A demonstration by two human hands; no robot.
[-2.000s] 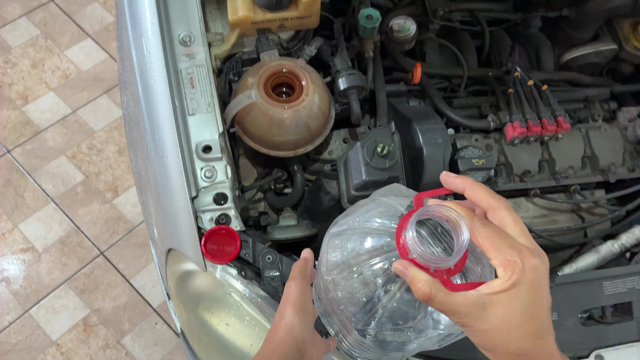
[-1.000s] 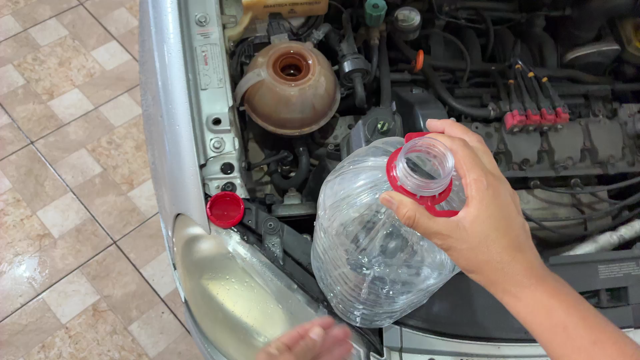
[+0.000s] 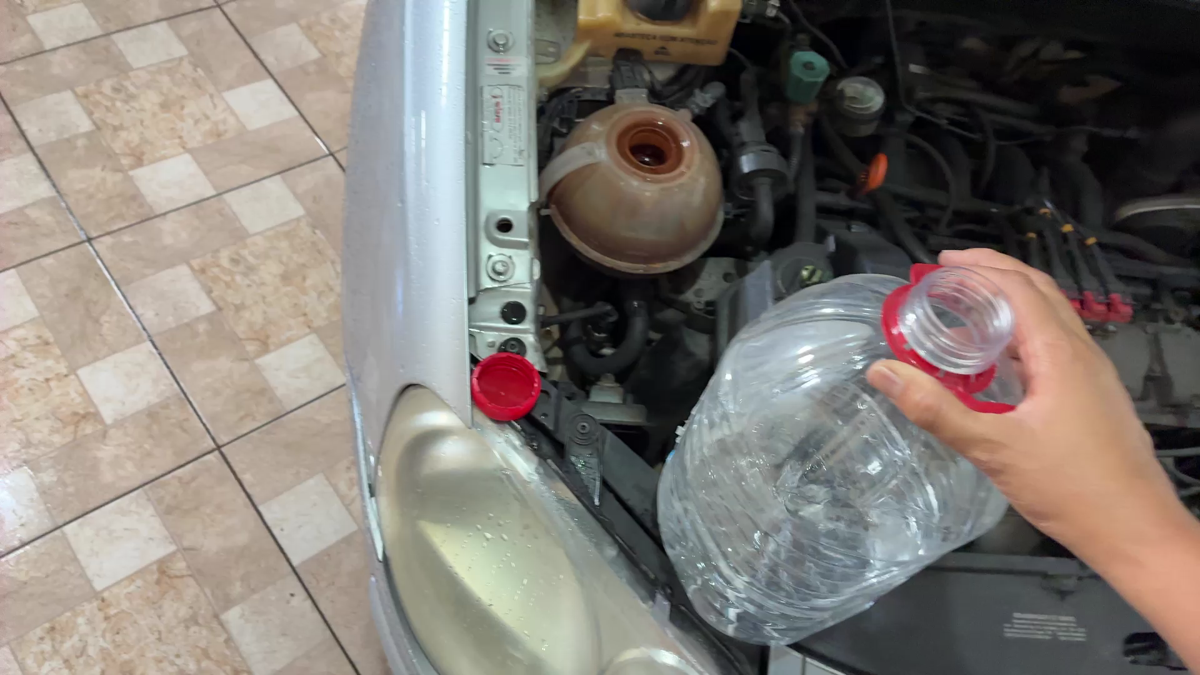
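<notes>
My right hand (image 3: 1050, 394) grips the neck of a large clear plastic jug (image 3: 806, 469) by its red collar handle (image 3: 905, 328). The jug's mouth is uncapped and tilts up toward the camera, and its ribbed body leans over the front edge of the engine bay. My left hand is out of view. A red screw cap (image 3: 506, 386) lies on the body edge above the headlight. Behind it is the brownish, round coolant expansion tank (image 3: 637, 202), with its filler neck uncovered.
The wet headlight (image 3: 487, 553) and silver fender (image 3: 408, 206) border the bay. A yellowish reservoir (image 3: 656, 33) stands behind the tank. Hoses, an orange dipstick handle (image 3: 874, 173) and red spark plug wire connectors (image 3: 1102, 307) lie around the engine. Tiled floor (image 3: 169, 328) is at the left.
My left hand, beside the jug two seconds ago and low at the front one second ago, has left the view. My right hand still holds the jug's neck.
</notes>
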